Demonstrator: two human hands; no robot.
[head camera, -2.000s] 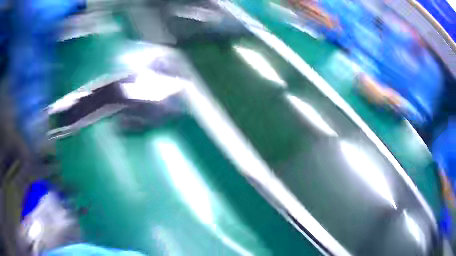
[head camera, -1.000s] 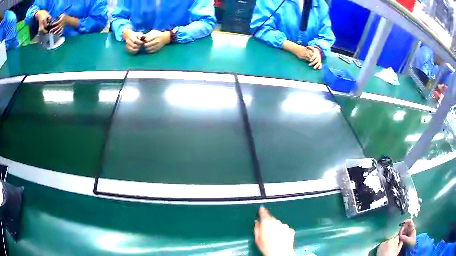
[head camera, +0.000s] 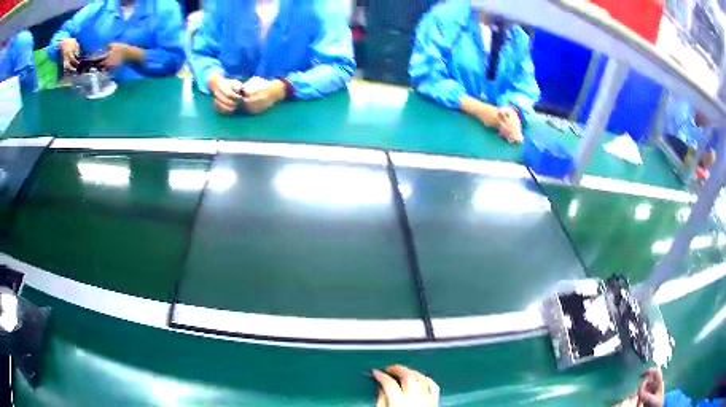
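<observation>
My right hand (head camera: 407, 388) shows at the bottom edge, right of centre, cut off by the frame. Its fingers are bent and point up and left over the green bench (head camera: 263, 374). A tiny thin dark thing (head camera: 369, 374) shows at the fingertips; I cannot tell whether it is gripped. My left hand is not in view. Beyond the hand lies a large glossy grey-green panel (head camera: 298, 262) with thin black edges, over white strips.
An open bin (head camera: 559, 334) with black and white pieces stands at right, beside a black tangled heap (head camera: 633, 322). A neighbour's hand (head camera: 651, 388) is at lower right. Coworkers in blue smocks (head camera: 275, 48) sit opposite. A dark bag (head camera: 30, 334) lies at left. A grey post (head camera: 597, 119) stands at right.
Since one second ago my hand has moved left and lower in the picture, and its fingers look more bent. The view has tilted up slightly. The earliest frame is blurred.
</observation>
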